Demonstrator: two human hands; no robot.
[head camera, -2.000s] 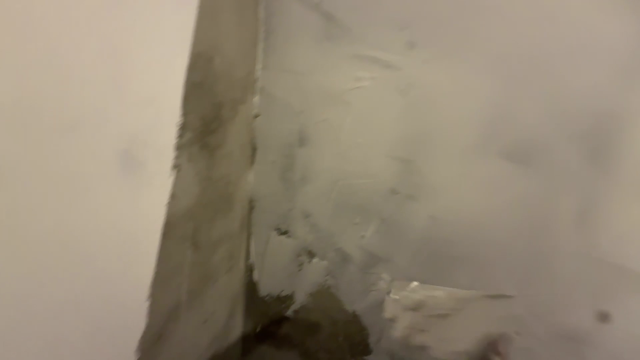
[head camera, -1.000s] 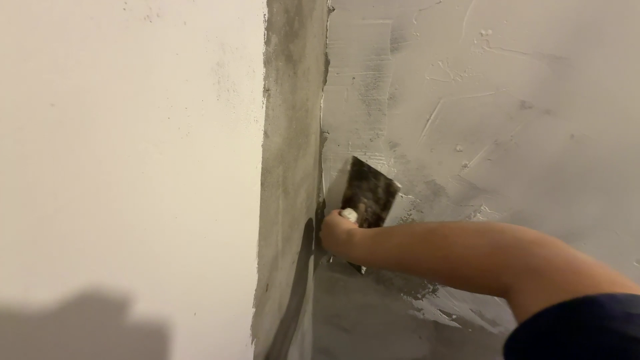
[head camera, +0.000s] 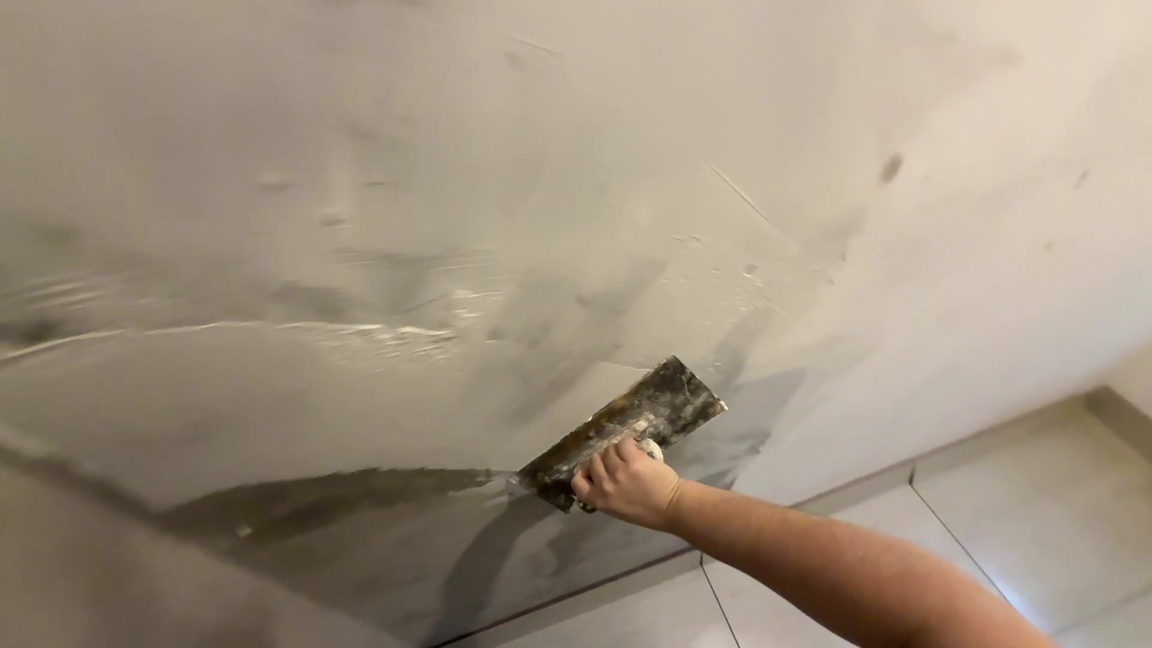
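Note:
My right hand (head camera: 627, 483) is closed around the handle of a plastering trowel (head camera: 630, 423). The trowel's rectangular steel blade, stained dark and crusted with plaster, lies against the lower wall (head camera: 432, 414), tilted with its far end up to the right. Wet grey plaster coats the wall, with ridges and small lumps left of and above the blade. A darker patch (head camera: 333, 499) stretches to the left from the blade's lower end. My left hand is out of view.
Large pale floor tiles (head camera: 1017, 486) with dark joints meet the foot of the wall at the lower right. At the lower left another wall surface (head camera: 117, 558) meets this one at a corner. The forearm's shadow falls below the trowel.
The view has swung widely from the vertical corner to the lower wall and floor. My right hand holds the trowel in both the one-second-old frame and now.

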